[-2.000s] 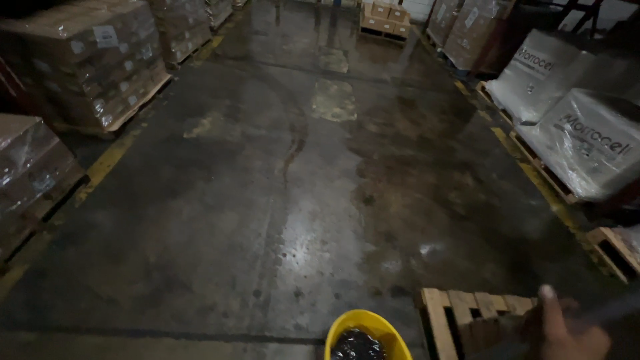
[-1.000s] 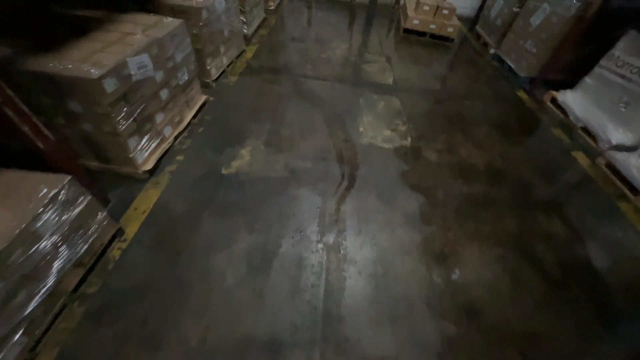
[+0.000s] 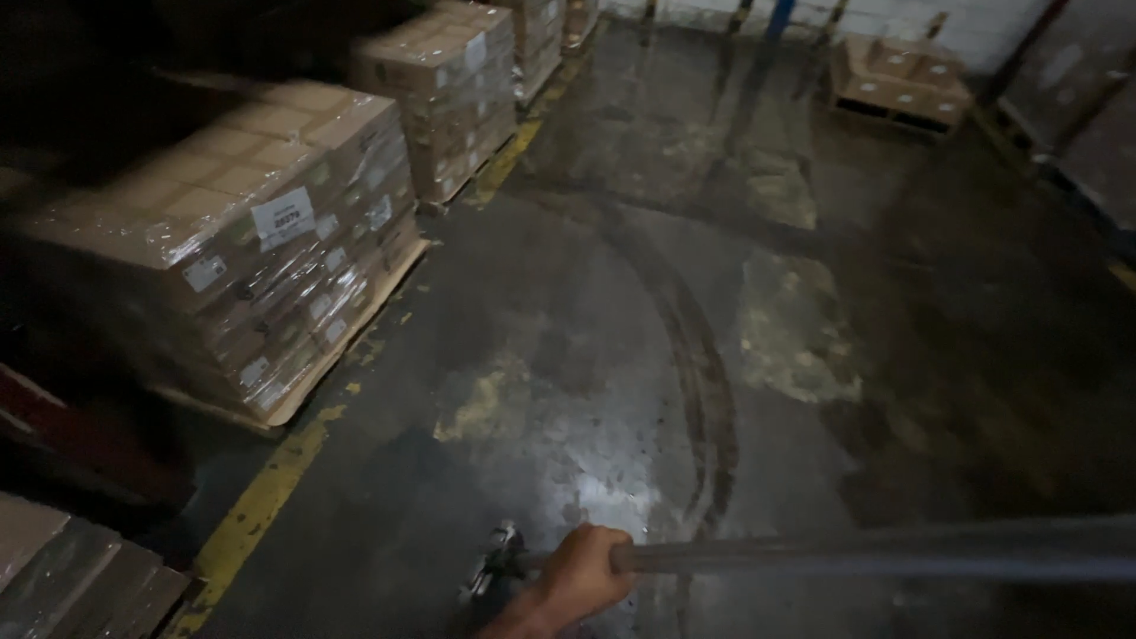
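My left hand (image 3: 587,564) is closed around a long grey pole (image 3: 799,555) at the bottom middle of the view. From the fist the pole runs to the right edge, looking thicker there. At its other end, just left of the fist, is a blurred fitting (image 3: 493,561) with shiny parts, over the dark concrete floor (image 3: 568,382). What hangs below the fitting cannot be told. My right hand is out of view.
Shrink-wrapped cartons on pallets (image 3: 293,240) line the left side, beside a worn yellow floor line (image 3: 266,497). A pallet of cartons (image 3: 901,84) stands near the far wall; wrapped loads (image 3: 1074,98) stand at right. The floor has a curved dark mark (image 3: 701,382).
A hand and the pole have come into view since one second ago. The yellow bucket and the empty wooden pallet seen two seconds ago are out of view. The view has swung left.
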